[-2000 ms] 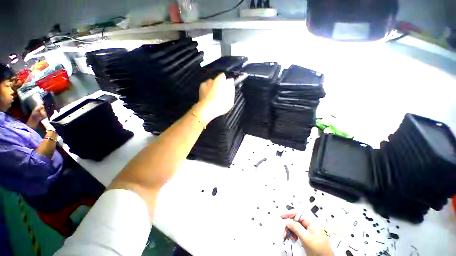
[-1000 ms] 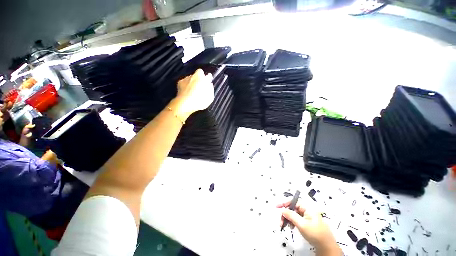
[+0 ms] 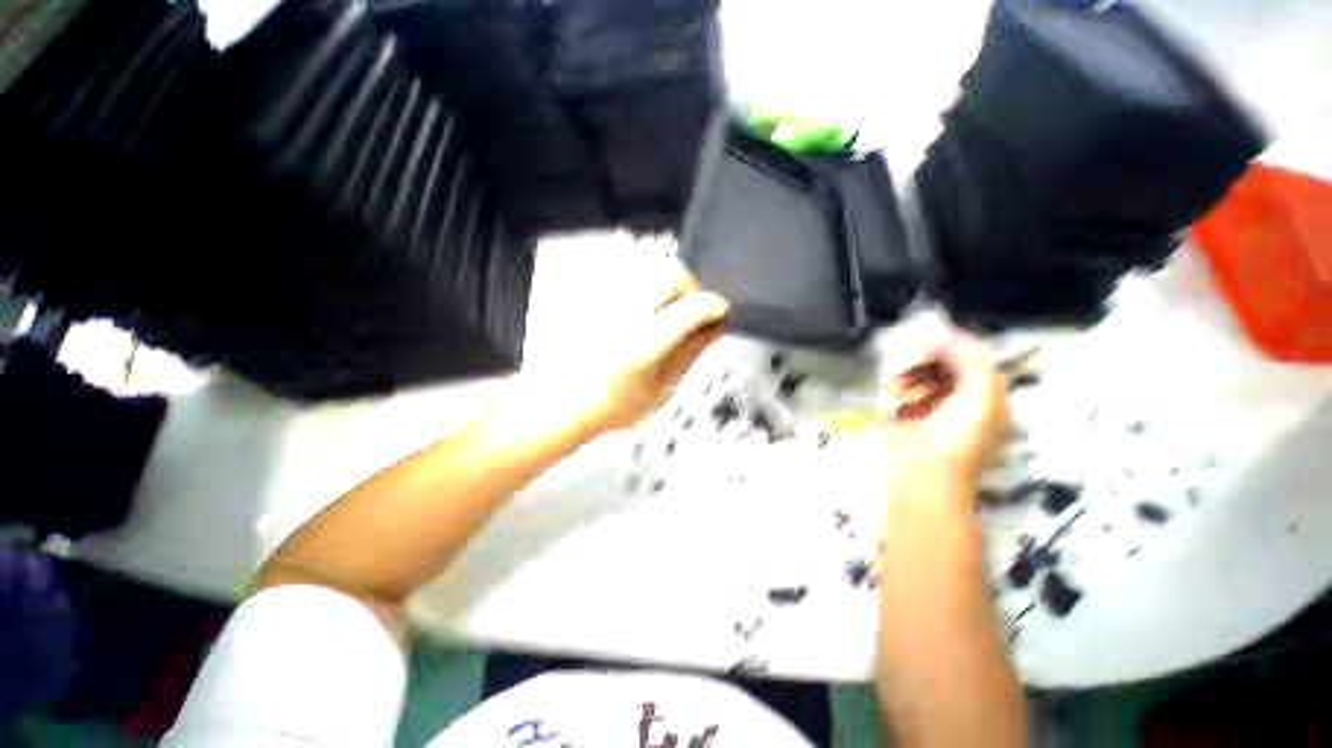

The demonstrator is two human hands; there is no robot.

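Observation:
A black tablet case [image 3: 774,241] is tilted in front of me, with its raised rim showing on the right side. My left hand [image 3: 657,358] grips its lower left edge. My right hand [image 3: 952,402] is closed beside the case's lower right corner, and blurred. A thin dark end of the pen-like trimming knife [image 3: 1021,355] sticks out to the right of this hand; its tip cannot be made out. A blurred yellow item [image 3: 855,420] lies on the table between my hands.
Tall stacks of black cases [image 3: 365,190] stand at left and back, another stack [image 3: 1052,176] at back right. A bright green item [image 3: 796,135] lies behind the case. A red container [image 3: 1278,263] is at far right. Black scraps [image 3: 1045,570] litter the white table [image 3: 584,585].
The view has swung right and down. My left hand has come from the tall stack to the front, now with a case in it. My right hand is now beside the case.

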